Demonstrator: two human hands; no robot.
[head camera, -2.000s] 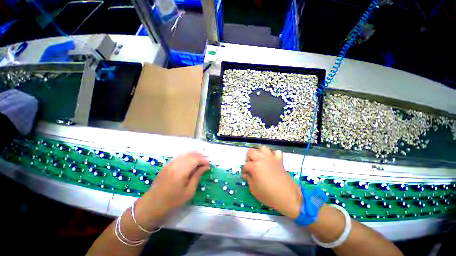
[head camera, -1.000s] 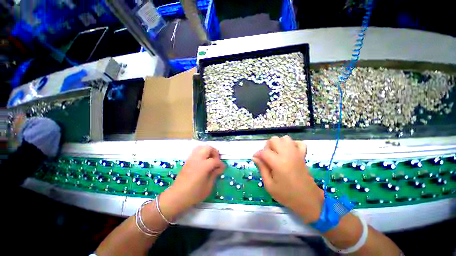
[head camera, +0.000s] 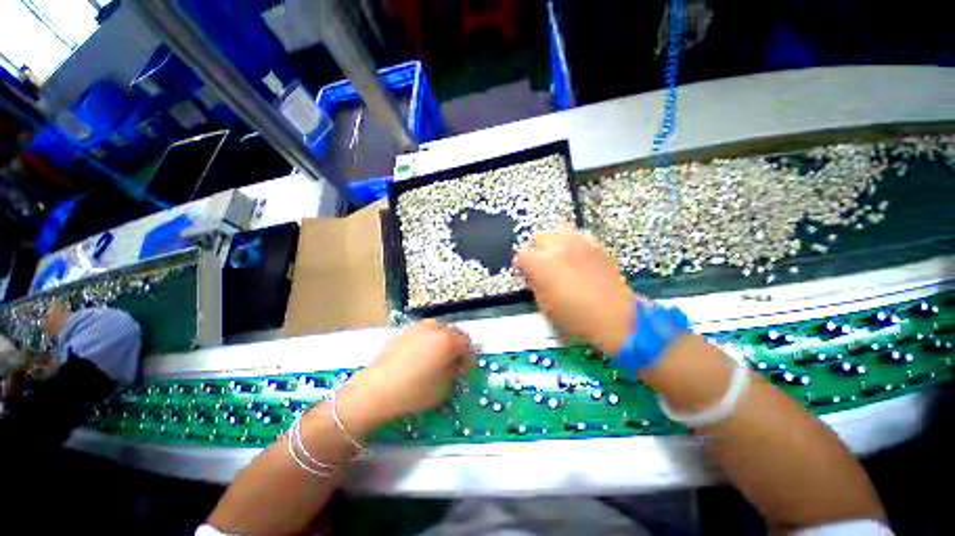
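Note:
Green circuit boards (head camera: 492, 403) lie in a row along the pale rail, dotted with dark parts with bright tops. My left hand (head camera: 424, 361) is over the boards with its fingers curled together; what is between the fingertips cannot be seen. My right hand (head camera: 571, 274), with a blue wrist strap, is at the lower right of the black component tray (head camera: 398, 247). Its fingertips are at the pale parts (head camera: 440, 277) beside the bare dark patch; whether they hold a part is hidden.
Loose pale parts (head camera: 691, 215) lie in the green-lined trough at right. A cardboard sheet (head camera: 337, 274) and an empty black tray (head camera: 260, 281) are left of the component tray. A blue coiled cord (head camera: 670, 94) hangs behind. A neighbour's sleeve (head camera: 103, 340) is at far left.
My right hand has moved up from the boards to the component tray. My left hand stays over the boards. The view has shifted and tilted, and more of the neighbour shows.

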